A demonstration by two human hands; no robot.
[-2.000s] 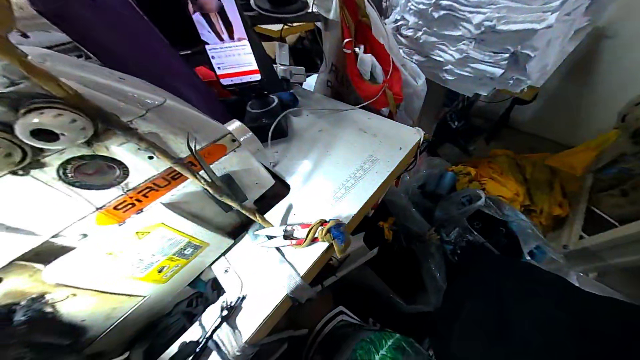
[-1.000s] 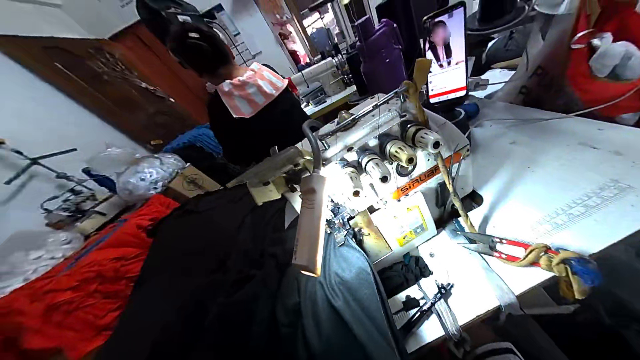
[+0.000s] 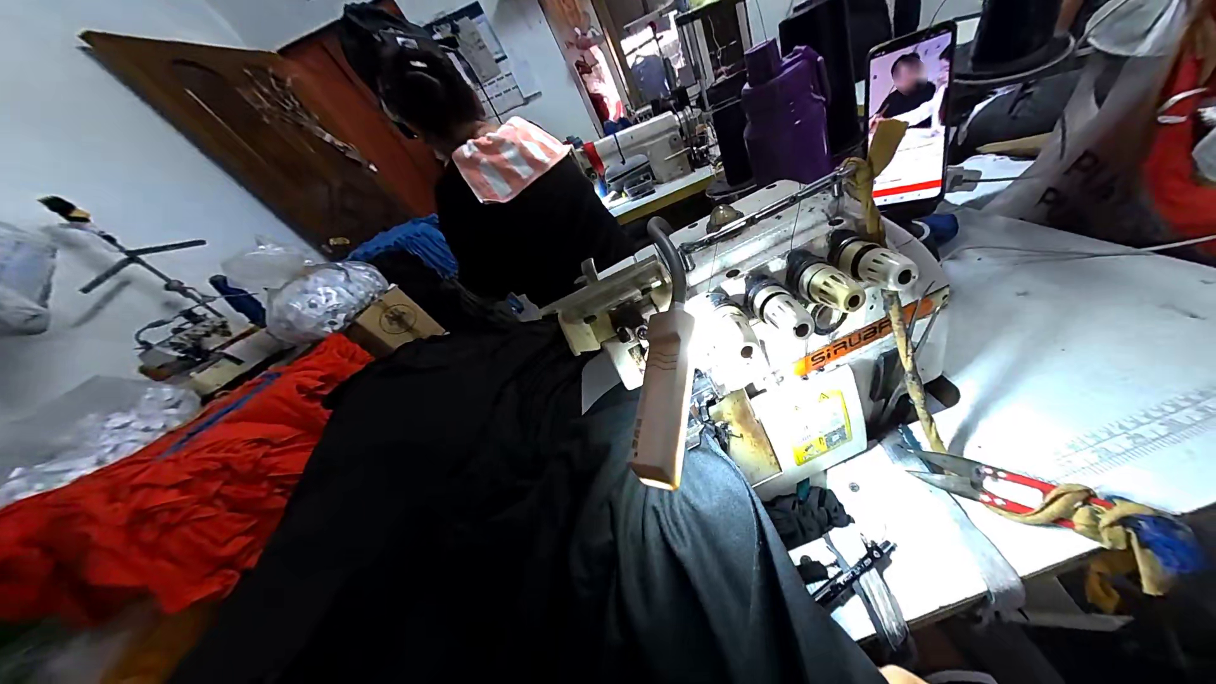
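Note:
Neither my left hand nor my right hand can be made out; a small sliver of bare skin at the bottom edge is too little to identify. Dark fabric (image 3: 684,551) drapes from the needle area of a Siruba overlock sewing machine (image 3: 807,313) toward me. A lamp with a pinkish-beige body (image 3: 662,399) hangs in front of the machine head and lights it. Red-handled thread snips (image 3: 1012,489), tied with a tan cloth strip, lie on the white table (image 3: 1092,361). Black tweezers or a similar slim tool (image 3: 853,573) rest near the table's front edge.
A person in black (image 3: 522,218) sits beyond the machine, back turned. Red fabric (image 3: 228,475) is heaped at the left, near a cardboard box (image 3: 394,321) and plastic bags (image 3: 328,299). A phone (image 3: 909,119) stands behind the machine, beside a purple bottle (image 3: 787,114).
The view has swung far to the left, bringing in the seated person, the red fabric and the dark fabric at the machine. The snips stay on the table.

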